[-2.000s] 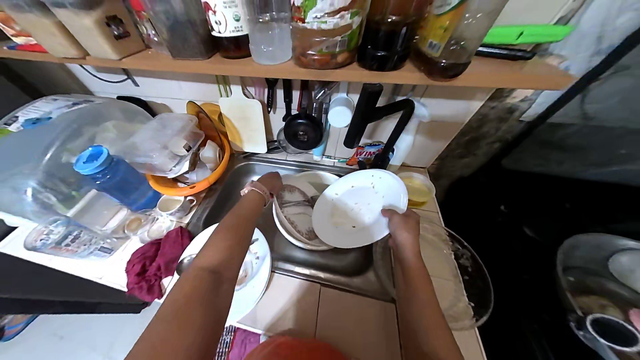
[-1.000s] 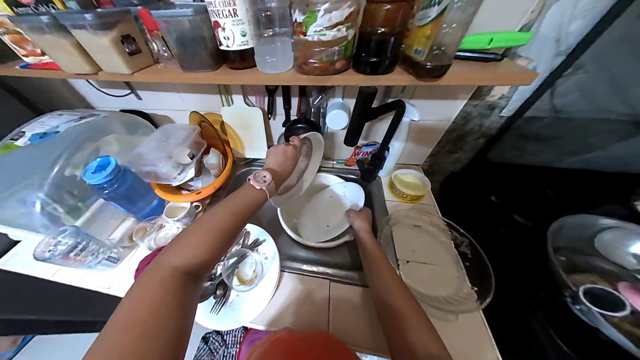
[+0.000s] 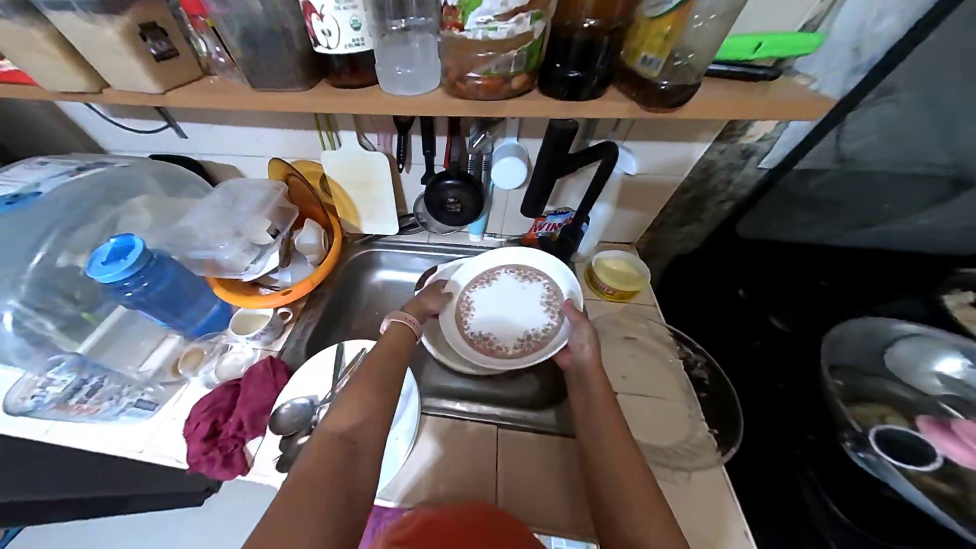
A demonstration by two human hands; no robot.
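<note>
Over the metal sink (image 3: 366,286), a white plate with a brown floral ring (image 3: 509,311) is held by its rim from both sides. My left hand (image 3: 428,301) grips the left edge, and a pink band circles that wrist. The right edge is in my right hand (image 3: 579,335). Beneath this plate, other white dishes (image 3: 438,347) rest in the sink, mostly covered by it. To the left of the sink, a large white plate (image 3: 408,415) bears metal spoons (image 3: 293,415) and other cutlery, partly hidden by my left forearm.
A black faucet (image 3: 587,175) rises behind the sink. Left are an orange basket (image 3: 324,267) of dishes, a blue-lidded jug (image 3: 156,286), a mug (image 3: 258,324) and a maroon cloth (image 3: 232,419). Right are a yellow tub (image 3: 616,276), a clear glass lid (image 3: 648,381) and a metal pot (image 3: 846,381). Bottles line the shelf (image 3: 427,103) above.
One second ago my left hand held a dish raised and tilted, and my right hand was on a plain white plate lower down. Now both hands hold the patterned plate.
</note>
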